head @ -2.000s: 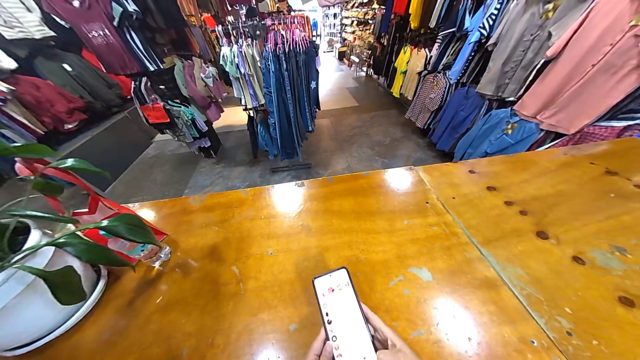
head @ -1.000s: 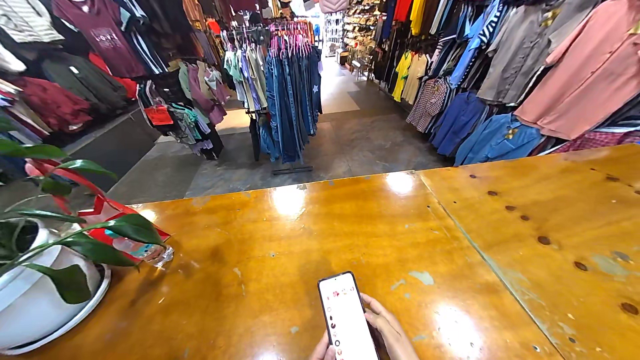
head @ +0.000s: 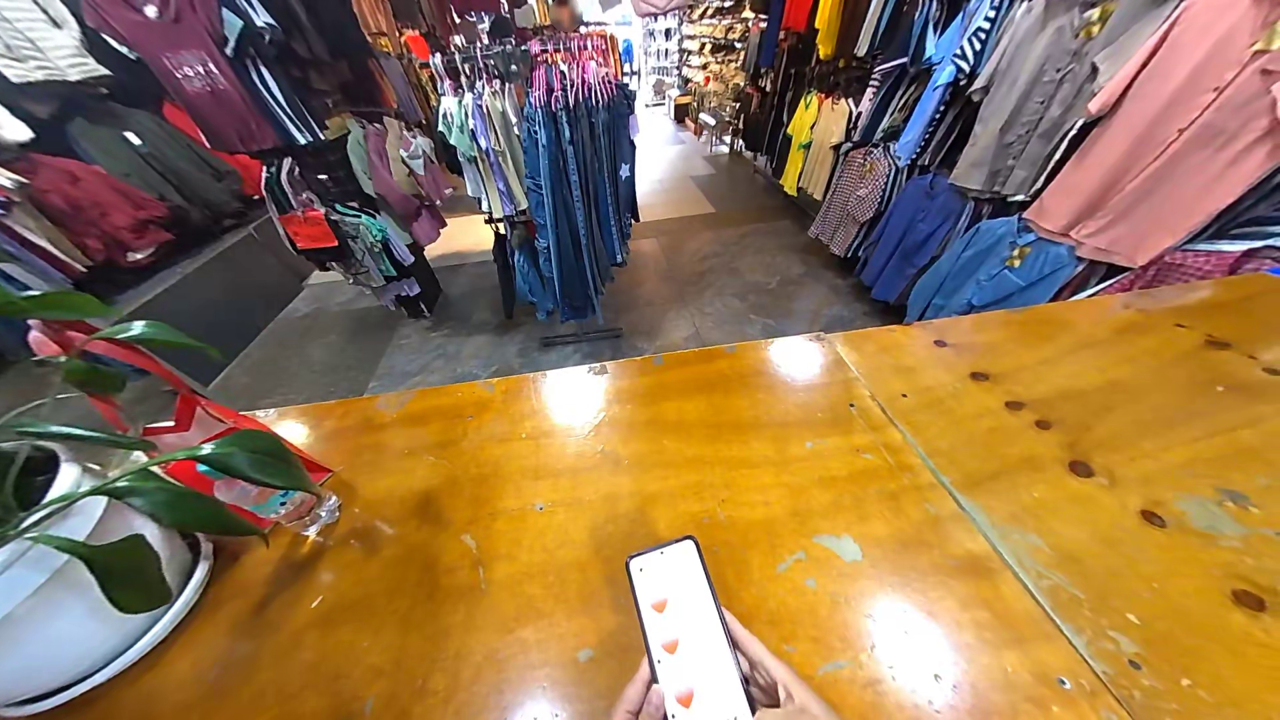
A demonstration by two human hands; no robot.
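A smartphone (head: 685,630) with a lit white screen is held low in the middle of the view, above a varnished wooden counter (head: 480,490). Red heart shapes show on its screen. My left hand (head: 638,694) grips the phone's lower left side, with only the finger ends in view. Along the right side of the phone, my right hand (head: 768,672) holds on, fingers partly behind it. The bottom of the phone and both wrists are cut off by the frame edge.
At the left stand a plant in a white pot (head: 90,590), a red bag (head: 215,440) and a clear plastic bottle (head: 310,508). Beyond the counter, a rack of jeans (head: 575,190) stands on the floor, and shirts (head: 1150,140) hang at the right.
The phone's screen has changed from a list with small icons to a white page with red hearts. Both hands still hold the phone.
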